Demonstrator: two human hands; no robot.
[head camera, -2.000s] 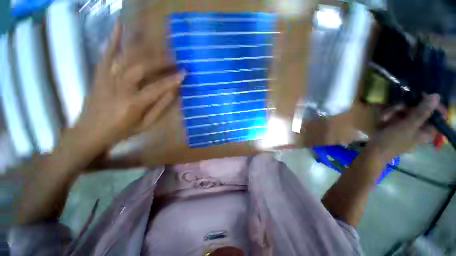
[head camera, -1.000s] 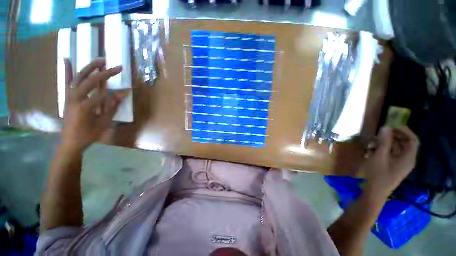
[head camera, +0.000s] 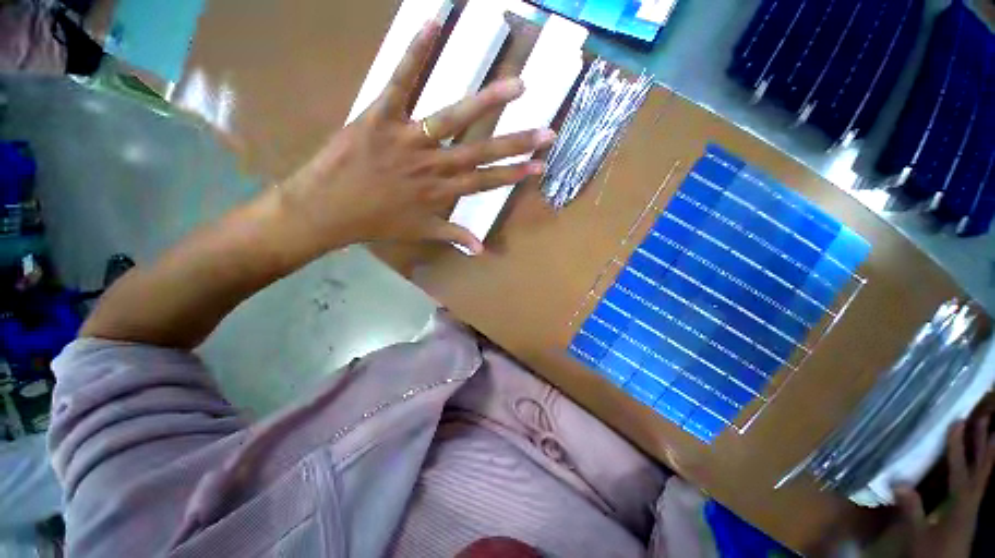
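Note:
A blue cell string (head camera: 720, 294) with thin pale lines lies on the brown board (head camera: 480, 292); fine ribbon lines run along both long sides. My left hand (head camera: 420, 164) is spread palm down over the stacks of white strips (head camera: 542, 82), fingers apart, holding nothing visible. A pile of silvery ribbon (head camera: 595, 131) lies just right of those stacks. My right hand (head camera: 947, 496) is cut off by the lower right edge, at a white strip stack (head camera: 889, 488) beside the right ribbon pile (head camera: 900, 409); whether it holds anything is unclear.
Dark navy cell assemblies (head camera: 835, 65) with silvery lines lie on the grey surface beyond the board. A bright blue piece with a pale face (head camera: 611, 15) lies at the top. A blue box (head camera: 747, 532) shows below the board's edge. Blue items (head camera: 27, 283) are at far left.
The view has turned and shifted left. My right hand has moved from the dark stand area to the white strips by the right ribbon pile. My left hand is now spread wider over the left stacks.

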